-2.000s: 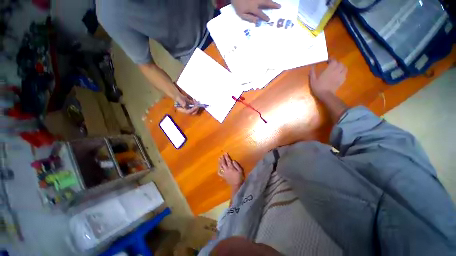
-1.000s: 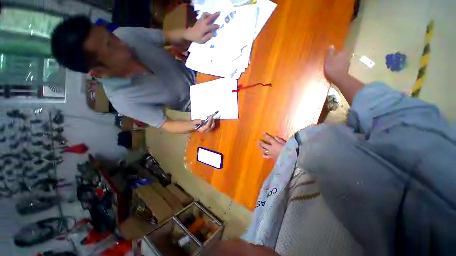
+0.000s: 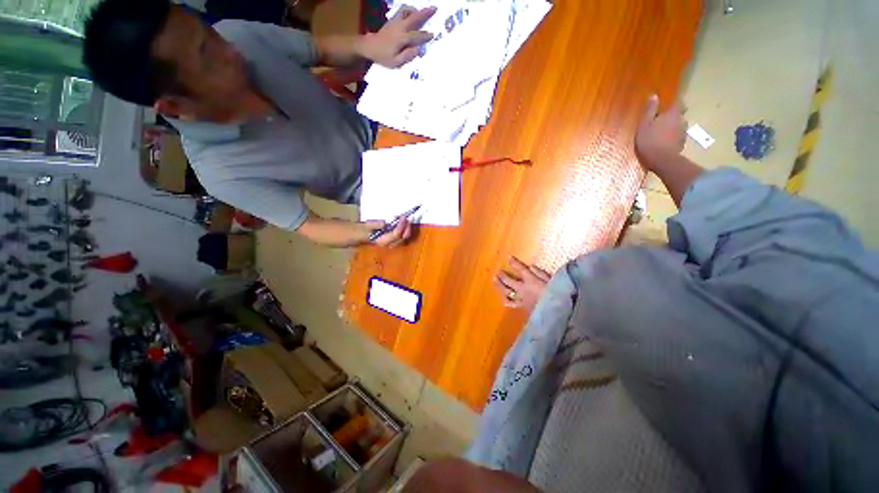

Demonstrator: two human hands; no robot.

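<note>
My left hand, with a ring, rests on the glossy orange-brown table, fingers spread and empty. My right hand rests at the table's far right edge, with nothing seen in it; its fingers are partly folded from view. A white writing sheet lies in front of a seated person in grey, whose hand holds a pen over it. A red cord trails from the sheet onto the wood. The person's other hand lies on a fanned pile of printed sheets. A phone with a white screen lies nearer the table end.
The seated person leans at the table's left side. Compartmented bins and cardboard boxes stand on the floor at lower left. Tools hang on the white wall. Yellow-black tape marks the floor at right.
The view has swung, bringing the person's head into view and taking the document bags and yellow folder out of it. My hands stay resting on the table. The pen hand stays at the sheet.
</note>
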